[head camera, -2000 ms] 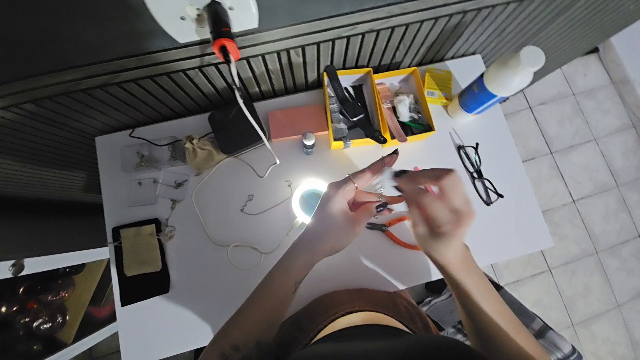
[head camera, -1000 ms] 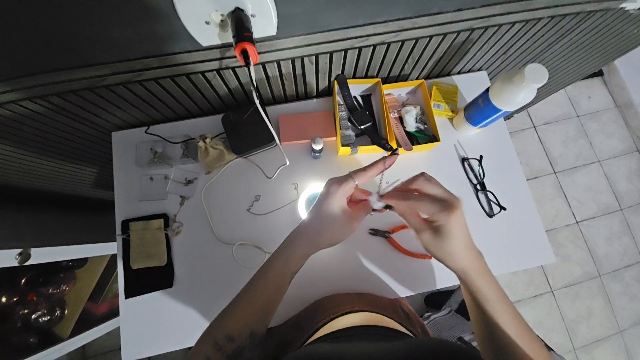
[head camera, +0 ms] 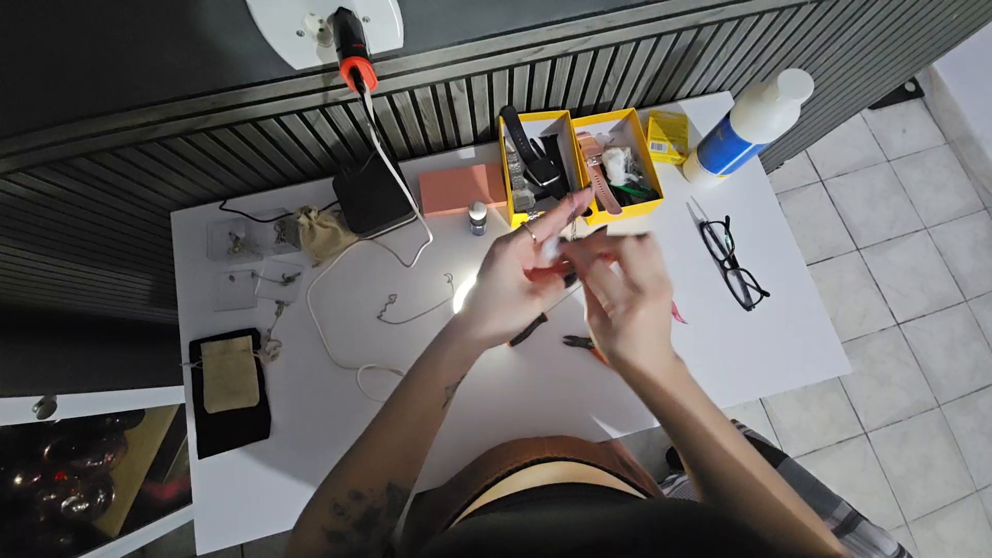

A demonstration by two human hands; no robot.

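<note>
Over the middle of the white table, my left hand [head camera: 521, 283] holds a small white wad [head camera: 551, 249], blurred, with a thin chain [head camera: 574, 227] hanging near its raised index finger. Close against it, my right hand [head camera: 629, 291] pinches at the same spot with bent fingers; the exact grip is blurred. A bright ring light [head camera: 463, 294] glows partly behind my left hand. Pliers [head camera: 580, 342] lie below my right hand, their orange handles mostly hidden. A dark-handled tool [head camera: 528, 331] shows between my wrists. Left of the light rests a thin chain bracelet [head camera: 415, 317].
Behind my hands stand two yellow boxes [head camera: 657, 203] with watches and straps, a pink box [head camera: 463, 189] and a small bottle [head camera: 477, 219]. A white bottle [head camera: 748, 128] and eyeglasses [head camera: 729, 262] are at right. Clear bags [head camera: 235, 289], pouches [head camera: 230, 375] and a white cable [head camera: 315, 325] occupy the left.
My right hand, apart from my left two seconds ago, has come in against it at the white wad.
</note>
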